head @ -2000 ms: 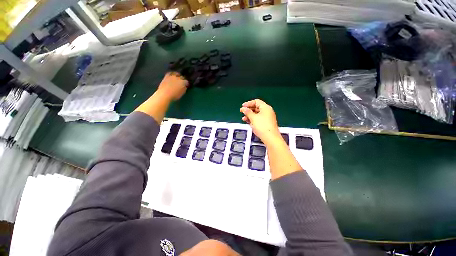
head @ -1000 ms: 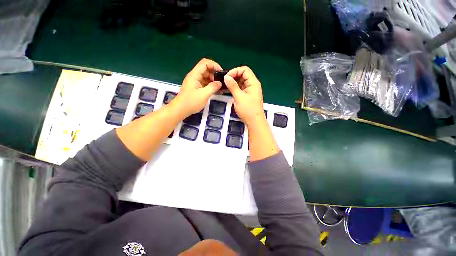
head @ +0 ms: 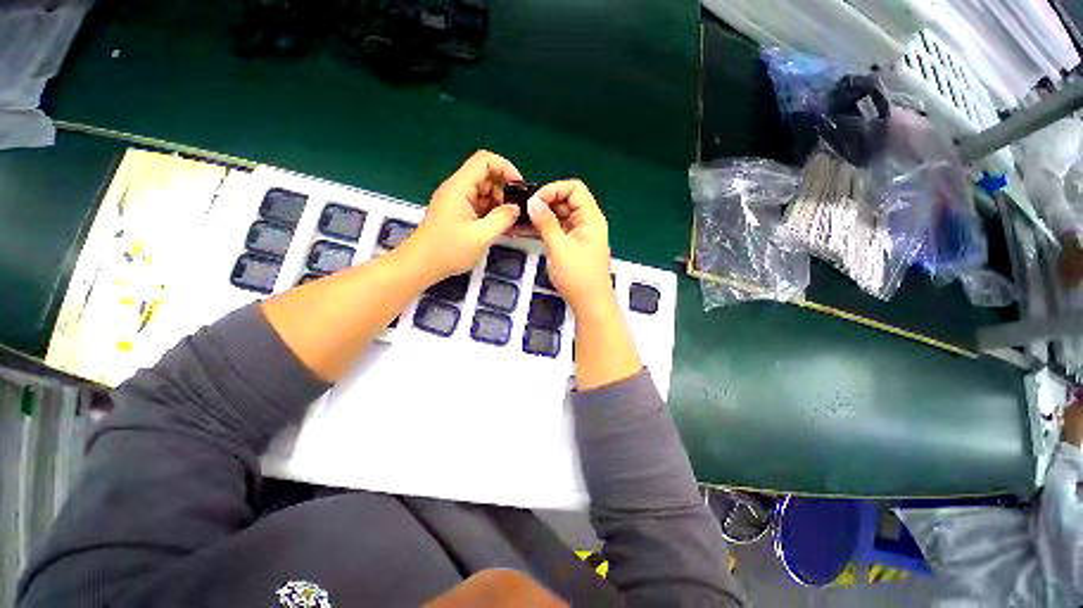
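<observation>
My left hand (head: 462, 219) and my right hand (head: 570, 244) meet above the far edge of the white foam tray (head: 439, 428). Both hold one small black housing (head: 519, 195) between thumbs and fingers; the fingertips cover part of it. Whether it is one piece or two, I cannot tell. Several black housings with greyer centres, such as this tray housing (head: 493, 325), lie in rows in the tray. My forearms hide some of them. One housing (head: 644, 297) lies apart at the tray's right end.
A loose pile of black parts (head: 416, 36) lies on the green mat (head: 570, 107) beyond the tray. A cream board with yellow marks (head: 119, 279) is at left. Clear plastic bags (head: 742, 226) and bagged silvery strips (head: 837, 226) lie at right. Part of a person (head: 1061, 505) shows at far right.
Since two seconds ago, my left hand has come back from the pile and joined my right hand, with a black housing now between them. The view has tilted down and turned right.
</observation>
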